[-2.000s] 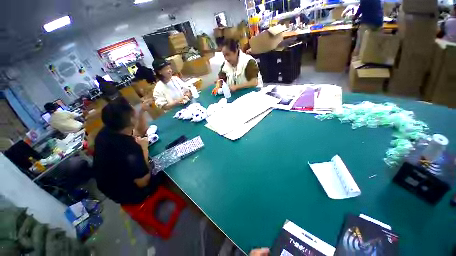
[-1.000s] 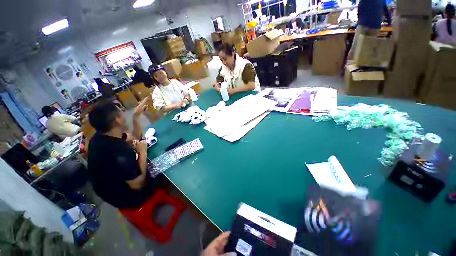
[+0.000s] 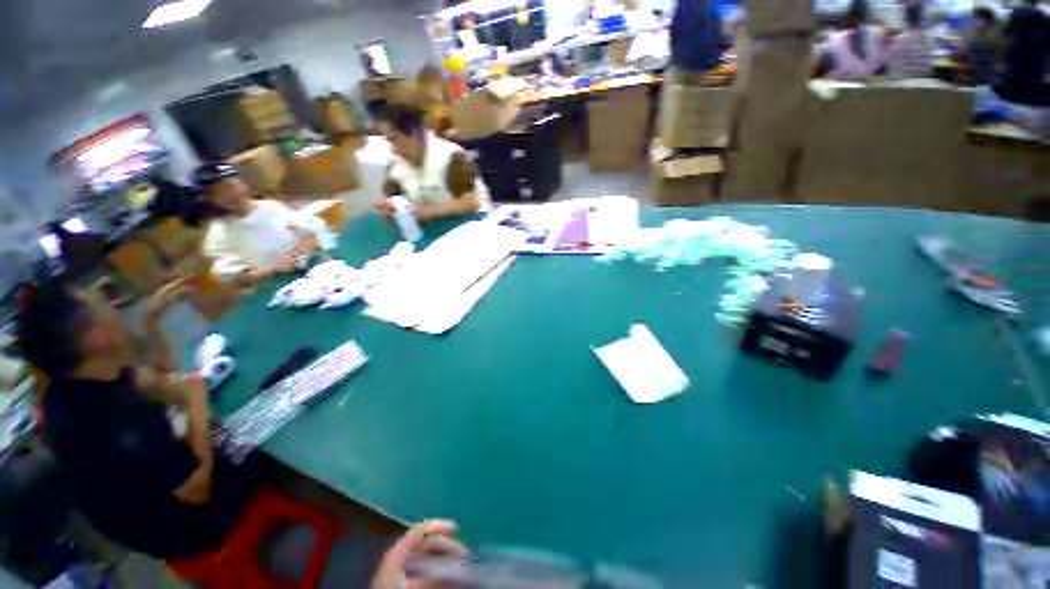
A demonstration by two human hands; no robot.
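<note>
A black and white printed box blank [image 3: 915, 535] is at the lower right, cut off by the bottom edge. More black printed card with a pale curved pattern [image 3: 1013, 466] lies beside it at the right edge. My left hand [image 3: 420, 558] is at the bottom, partly cut off and blurred, with its fingers at the end of a blurred grey strip or edge [image 3: 518, 566]. I cannot tell whether it grips this. My right hand is not in view.
A creased white paper [image 3: 643, 366] lies mid-table. Behind it are a black box [image 3: 794, 345] with a white roll [image 3: 812, 270], a small red tool [image 3: 888, 352] and green filler [image 3: 702, 244]. A bubble-wrapped strip [image 3: 299, 395] lies left. Three people sit at the table's left and far sides.
The view has swung right. The box blank raised before my left hand a second ago is now at the lower right, away from that hand.
</note>
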